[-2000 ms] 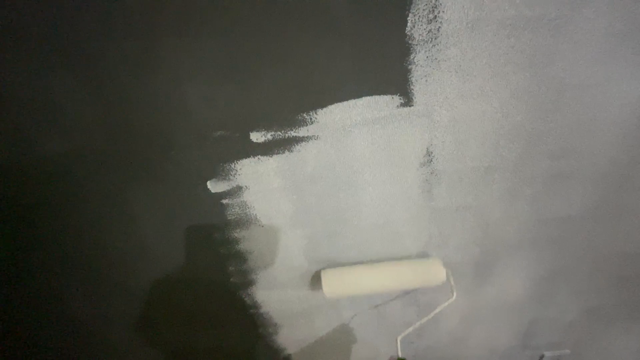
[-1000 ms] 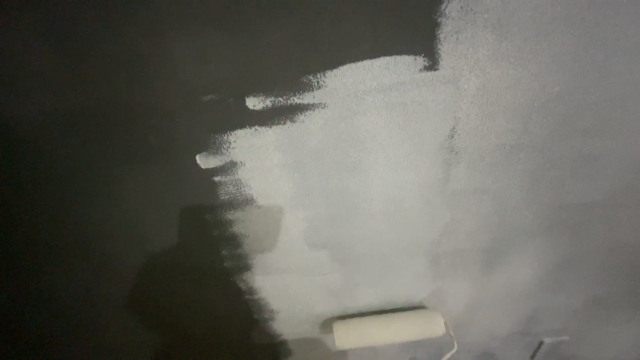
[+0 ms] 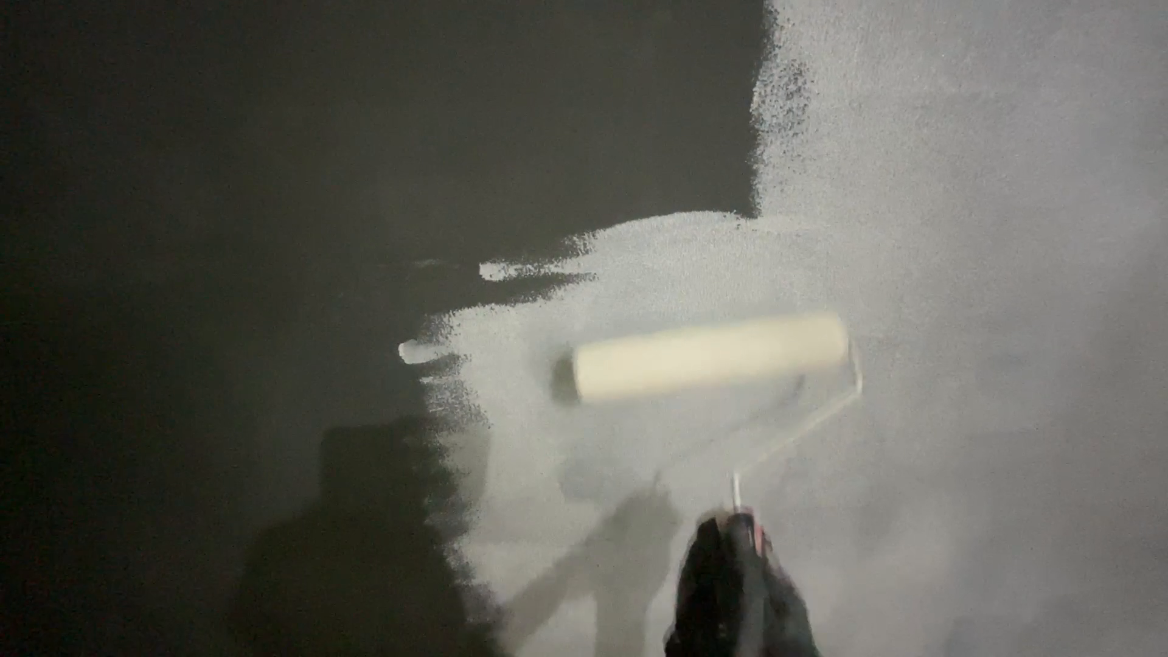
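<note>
My right hand (image 3: 741,593), in a dark covering that looks like a glove, rises from the bottom edge, right of the middle. It is closed around the handle of a paint roller; a bit of reddish handle shows at its top. A thin bent metal frame (image 3: 812,422) runs up from the hand to the right end of the cream roller cover (image 3: 712,356). The cover is slightly blurred and lies nearly level over the light grey paint (image 3: 967,301) on the wall. My left hand is out of view.
Dark wall surface (image 3: 365,146) fills the left and upper middle, meeting the light paint along a ragged edge. Two short paint streaks (image 3: 511,270) reach leftward. Shadows of a person (image 3: 356,547) and of an arm with the roller fall across the lower wall.
Compared with one second ago, the roller has moved up the wall from near the bottom edge. My right hand has come into view below it. A small pale bar at the lower right has left view.
</note>
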